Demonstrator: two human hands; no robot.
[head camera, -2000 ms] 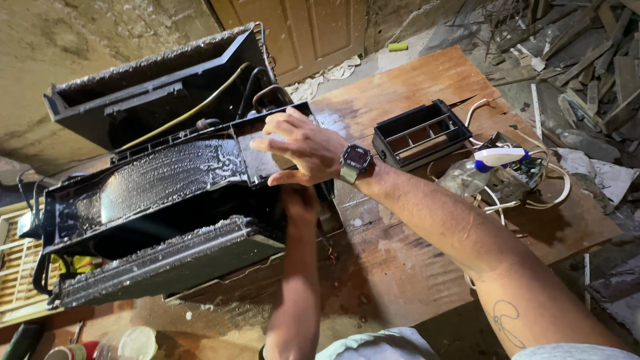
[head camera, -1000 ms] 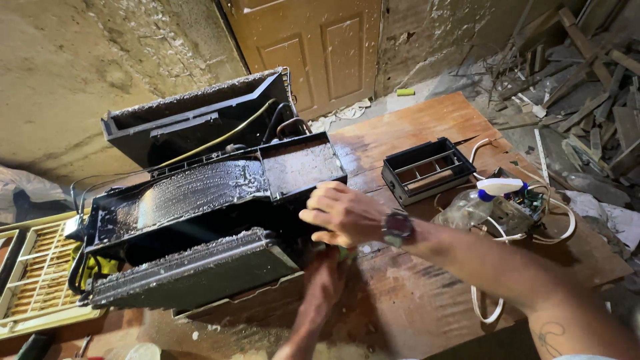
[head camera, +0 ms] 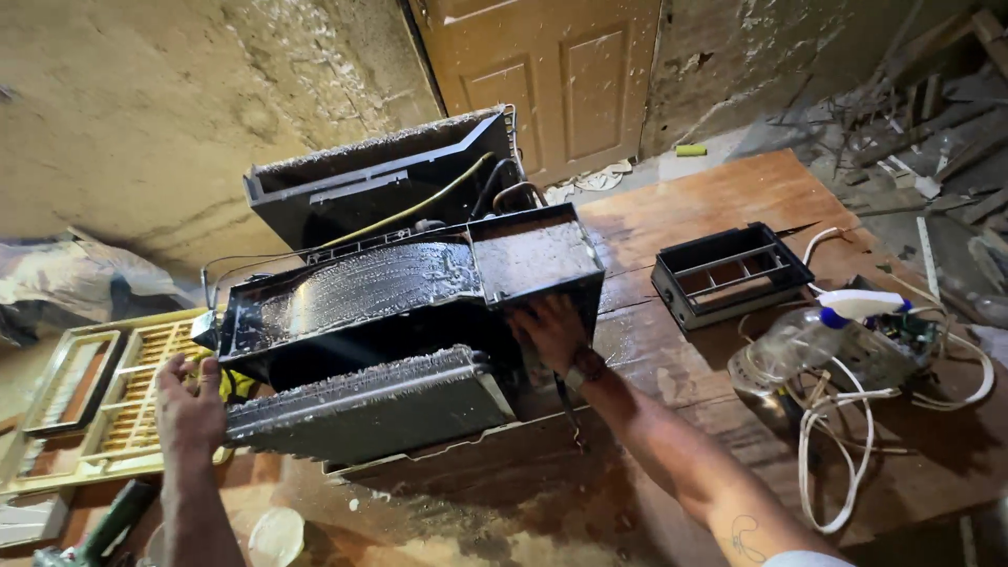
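A disassembled air conditioner chassis (head camera: 378, 283) stands on the wooden board, wet and foamy on its curved black housing. Its front finned coil (head camera: 354, 402) faces me, and a second finned coil (head camera: 378, 142) stands behind. My right hand (head camera: 551, 331) reaches under the foam-covered end section (head camera: 535, 256), its fingertips partly in shadow; whether it grips anything cannot be told. At the chassis's left end, my left hand (head camera: 191, 394) is raised with its fingers apart and curved, beside the coil's corner. Nothing shows in it.
A black louvre frame (head camera: 732, 276) lies on the wooden board (head camera: 646, 425) at right, near a spray bottle (head camera: 795, 339) and coiled white cable (head camera: 815, 472). A cream plastic grille (head camera: 102, 394) is at left, above a white tub (head camera: 276, 535). A door (head camera: 543, 79) and wall stand behind.
My left hand has moved from below the chassis's right end to its left end. My right hand has left the top of the end section and is now under its edge.
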